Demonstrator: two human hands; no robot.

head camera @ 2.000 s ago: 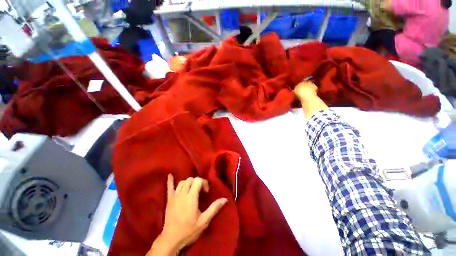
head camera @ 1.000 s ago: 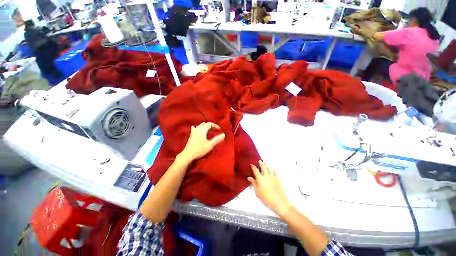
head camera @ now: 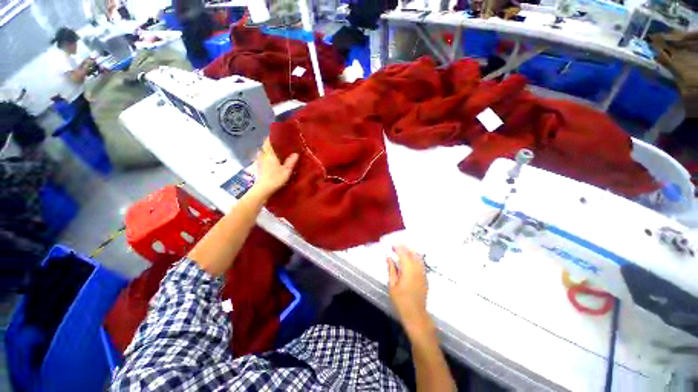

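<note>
A dark red garment piece (head camera: 344,203) lies on the white table, its near edge along the table's front edge, with a pale curved line on it. My left hand (head camera: 274,170) rests at the piece's left edge; whether it grips cloth is unclear. My right hand (head camera: 407,279) is over the tabletop just right of the piece's lower corner, fingers slightly bent, touching no cloth that I can see. The white sewing machine head (head camera: 597,230) with a blue stripe is right of the piece, no cloth under its needle area.
Red garments (head camera: 459,99) are heaped along the back, with a white ticket (head camera: 489,119). Red-handled scissors (head camera: 589,298) and a dark strap (head camera: 613,344) lie at right. A neighbouring machine (head camera: 233,115) stands left. A red crate (head camera: 157,222) and blue bin (head camera: 53,329) are on the floor; a person (head camera: 70,65) is behind.
The view has swung left. My left hand has moved from the middle of the piece to its left edge. The piece lies flatter, its pale curved line showing. My right hand stays near its right corner.
</note>
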